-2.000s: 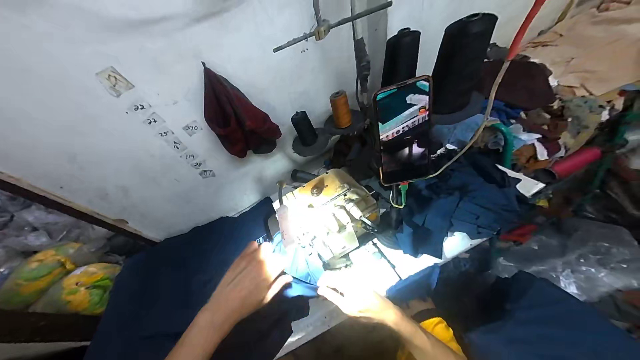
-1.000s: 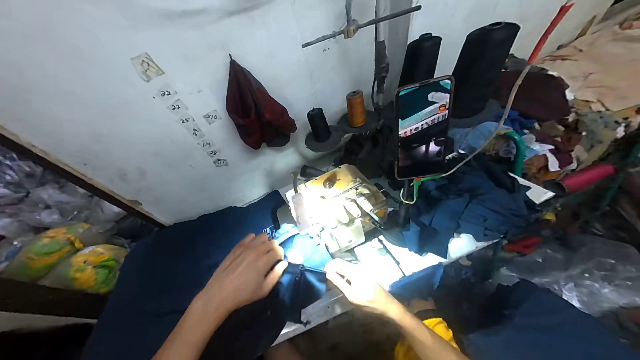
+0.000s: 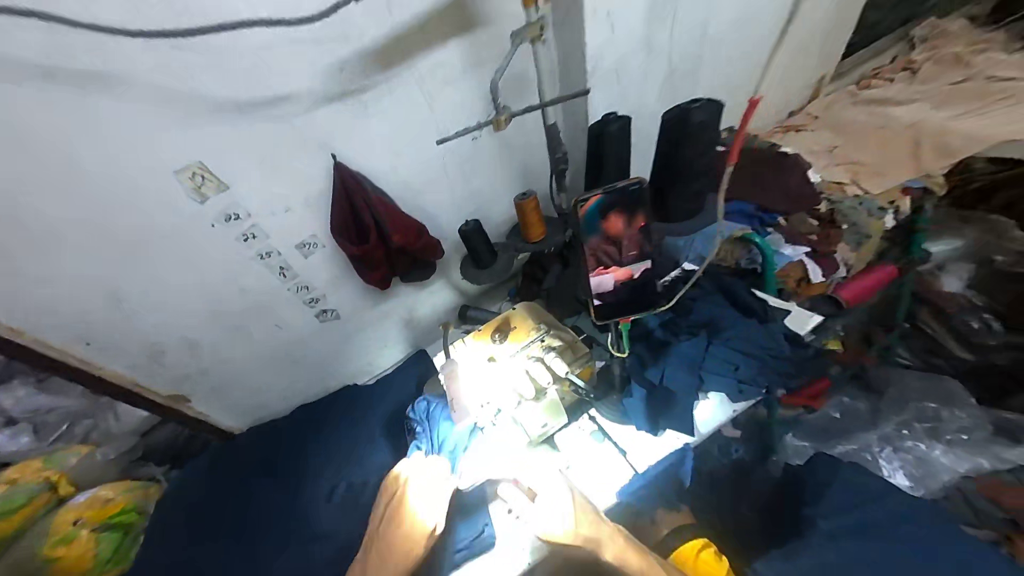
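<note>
Under a glaring lamp, a sewing machine [image 3: 520,344] stands on the worktable, its front washed out by light. My left hand [image 3: 420,488] grips navy blue fabric [image 3: 440,424] bunched at the machine's left front. My right hand [image 3: 552,504] is in front of the machine, thumb and fingers at the edge of the same cloth, partly lost in the glare. A large spread of navy fabric [image 3: 272,480] lies to the left. More navy cloth [image 3: 704,352] is piled right of the machine.
A phone [image 3: 620,252] stands upright behind the machine. Thread cones, a black one [image 3: 478,244] and an orange one [image 3: 530,216], sit on holders by the wall. A dark red cloth [image 3: 376,228] hangs there. Fabric scraps and plastic bags [image 3: 904,424] lie at the right.
My left hand has gone from lying flat on the fabric to gripping it in a bunch beside the machine. The phone's screen shows a different picture. The view has shifted.
</note>
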